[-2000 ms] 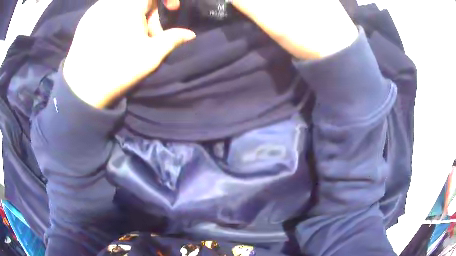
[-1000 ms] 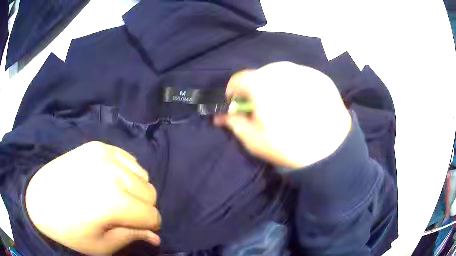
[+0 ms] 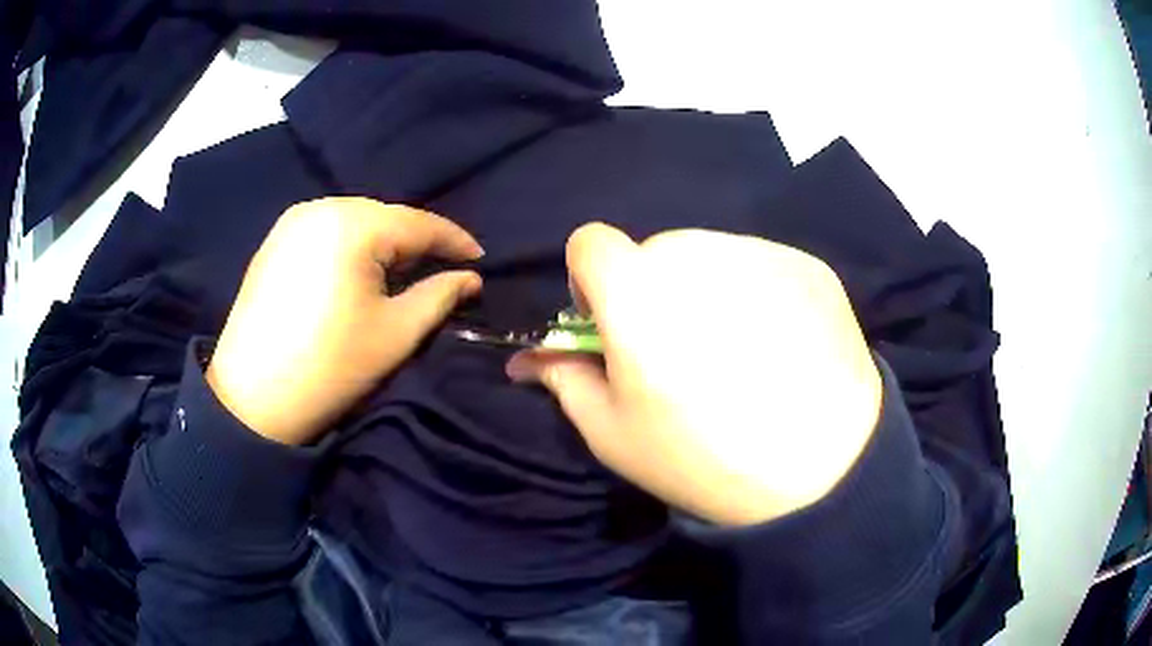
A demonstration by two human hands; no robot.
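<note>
A dark navy garment [image 3: 708, 164] lies spread in front of me, matte on top, with shiny blue lining [image 3: 606, 621] at the bottom centre. My right hand [image 3: 733, 366] grips thread snips [image 3: 571, 334] with a green grip, their thin silver blades pointing left just above the cloth. My left hand [image 3: 310, 322] is left of the blades, its thumb and forefinger tips close together at the cloth near the garment's middle. Whether cloth or thread is between those tips cannot be seen. No neck label shows.
A white table [image 3: 1061, 189] with a curved edge lies under the garment. Another dark navy cloth piece [image 3: 114, 114] lies at the upper left, close to the garment. A pale strip of cloth or table shows between them.
My left hand has moved up and right from the lower left to the garment's middle. The snips have moved slightly down. The black neck label seen earlier no longer shows.
</note>
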